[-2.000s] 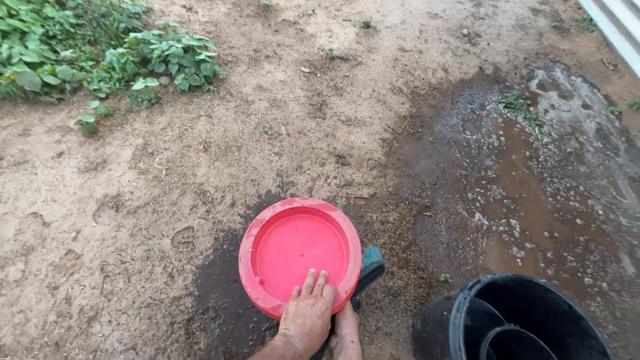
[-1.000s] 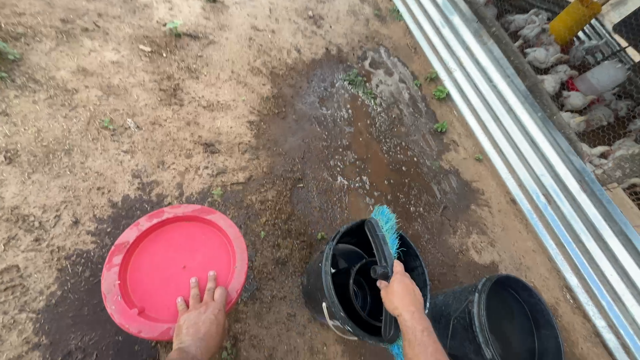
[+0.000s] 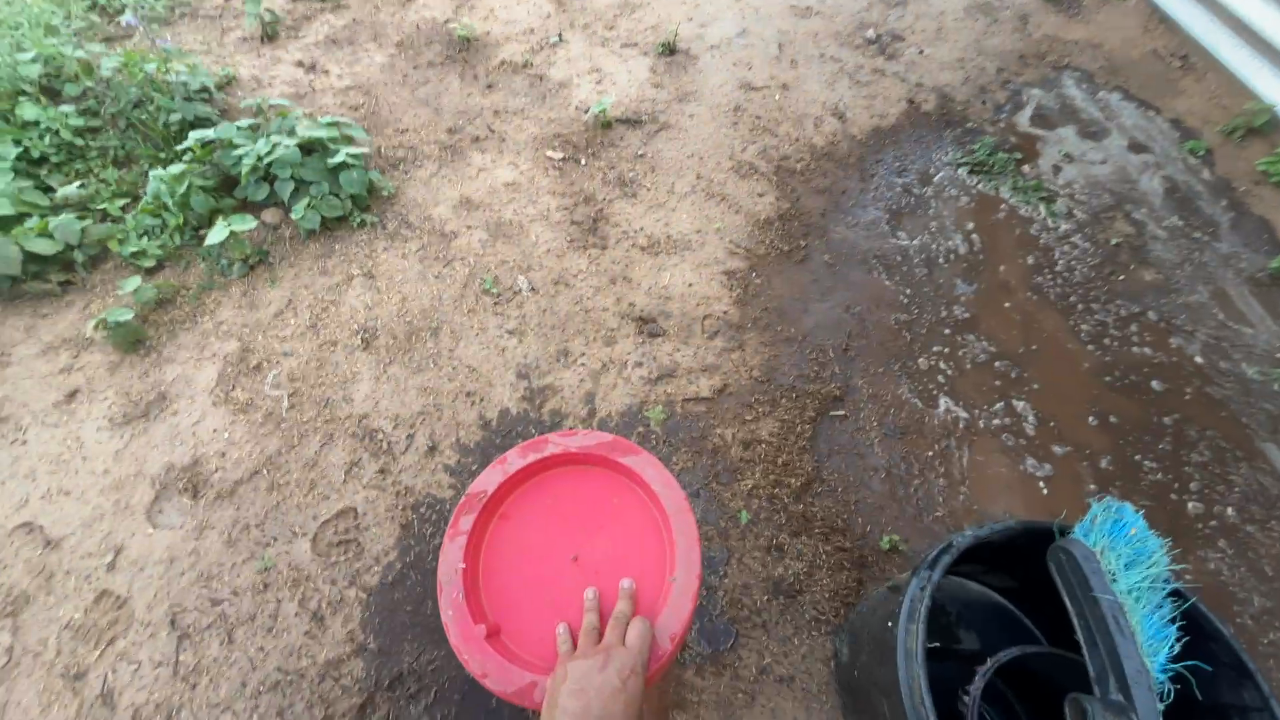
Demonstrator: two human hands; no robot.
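My left hand (image 3: pixel 598 672) rests with its fingers spread on the face and near rim of a round red plastic dish or lid (image 3: pixel 575 550), low in the centre of the head view. The dish is over dark wet soil. My right hand is not in view. At the lower right, a brush with turquoise bristles (image 3: pixel 1130 580) and a black back (image 3: pixel 1100 620) stands tilted at the mouth of a black plastic bucket (image 3: pixel 910 640). Whether a hand holds the brush below the frame cannot be seen. Another round black rim shows inside the bucket.
A muddy puddle (image 3: pixel 1040 350) spreads over the ground beyond the bucket. Leafy green plants (image 3: pixel 290 165) grow at the upper left. The edge of a corrugated metal sheet (image 3: pixel 1225 45) crosses the upper right corner.
The brush was beside the red dish two seconds ago, then over the black bucket in my right hand. That hand has left the view. My left hand stays on the dish. The view has swung about.
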